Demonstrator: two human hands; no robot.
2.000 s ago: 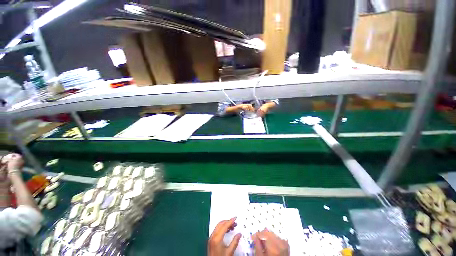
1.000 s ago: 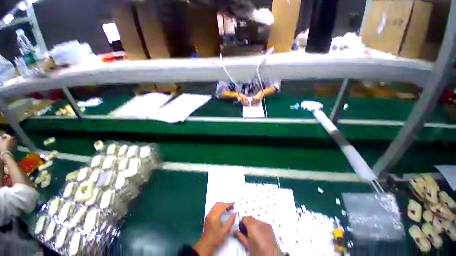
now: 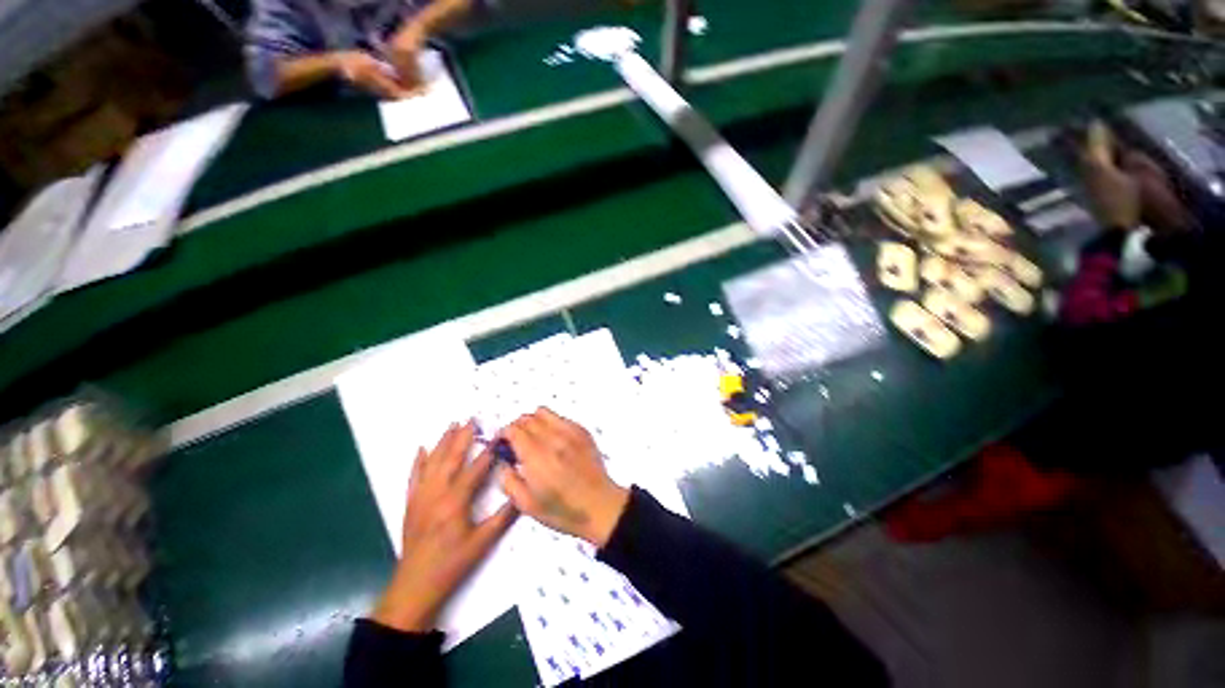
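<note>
My left hand [image 3: 445,518] lies on the white sheets, fingers together and pointing away from me. My right hand [image 3: 558,470] is beside it, shut on a dark blue pen-like tool [image 3: 504,453] whose end shows at the fingertips. The fingertips of both hands nearly meet. Any small piece between them is too small to tell. A plain white sheet [image 3: 390,403] lies under and left of the marked label sheet [image 3: 551,370]. Another marked sheet [image 3: 591,618] shows below my right wrist.
White scraps [image 3: 685,417] lie right of the sheets with a yellow-and-black tool [image 3: 735,390]. Beyond are bubble wrap [image 3: 806,312] and cream housings [image 3: 947,262]. Blister trays [image 3: 74,538] stand left. A person's hands [image 3: 390,67] work across the belt; another person's arm [image 3: 1128,175] is at right.
The view has turned right and down, so the sheets show nearer the middle and the trays at the left edge. My hands stay together on the sheets; the left lies flatter.
</note>
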